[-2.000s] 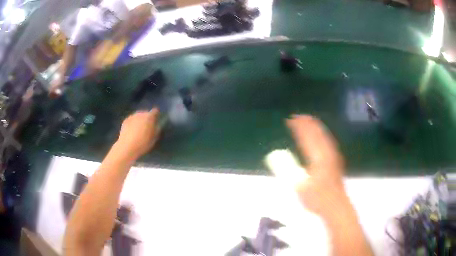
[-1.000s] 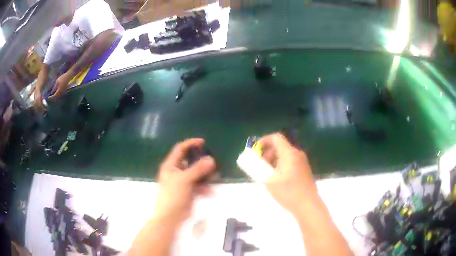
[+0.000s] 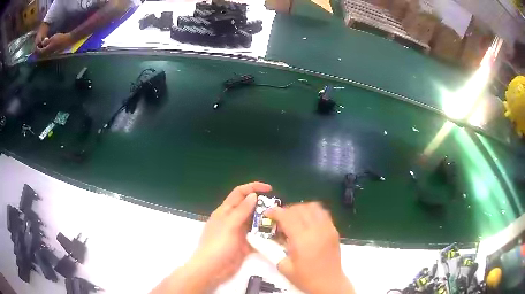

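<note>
A small circuit board (image 3: 266, 220) with yellow, blue and silver parts is between my two hands, above the near edge of the belt. My left hand (image 3: 227, 229) holds it from the left side, thumb and fingers around it. A dark edge shows at its right; I cannot tell whether it is a housing. My right hand (image 3: 311, 238) touches the board with its fingertips and also keeps a plain white block (image 3: 267, 248) under the fingers, pointing toward the board.
The green belt (image 3: 172, 166) carries scattered adapters and cords. Black parts (image 3: 34, 241) lie on the white ledge at left, one black piece (image 3: 260, 286) near me, and a board pile (image 3: 443, 273) at right. Across the belt are a black heap (image 3: 216, 26) and a person's hands (image 3: 53, 45).
My hands have come together; the board from my right hand is now at my left hand, which held a dark part. The view has turned and shifted.
</note>
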